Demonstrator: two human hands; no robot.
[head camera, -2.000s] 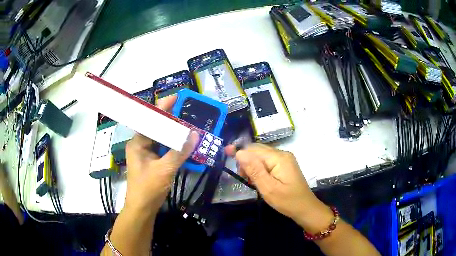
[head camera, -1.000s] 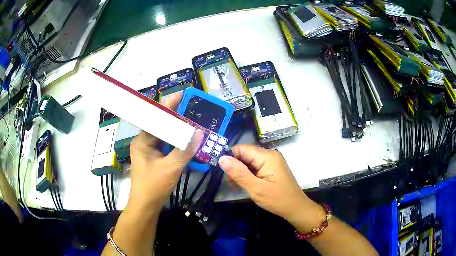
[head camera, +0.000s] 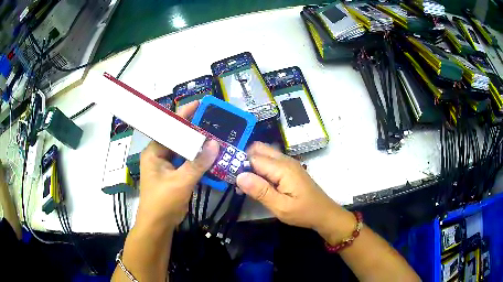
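Note:
My left hand (head camera: 174, 173) grips the USB tester, with the thumb on its red board. The red board (head camera: 225, 160) has several white squares at its right end. A long white block (head camera: 149, 121) lies along it, and a bright blue housing (head camera: 247, 117) with a dark centre shows behind it. My right hand (head camera: 281, 184) is at the board's right end, thumb and finger pinched together there. What they pinch is hidden; a cable plug cannot be made out. Open power banks (head camera: 242, 88) lie on the bench just behind, another (head camera: 300, 113) to their right.
A large pile of open power banks (head camera: 435, 60) covers the bench's right rear, black cables hanging down. A closed green power bank (head camera: 63, 128) and an open unit (head camera: 49, 179) are at left. A blue crate (head camera: 435, 242) holds units at lower right. Cords hang over the front edge.
My right hand has moved from beside the board's end to touching it. The white squares looked brightly lit one second ago and look dimmer now. The tester has shifted slightly.

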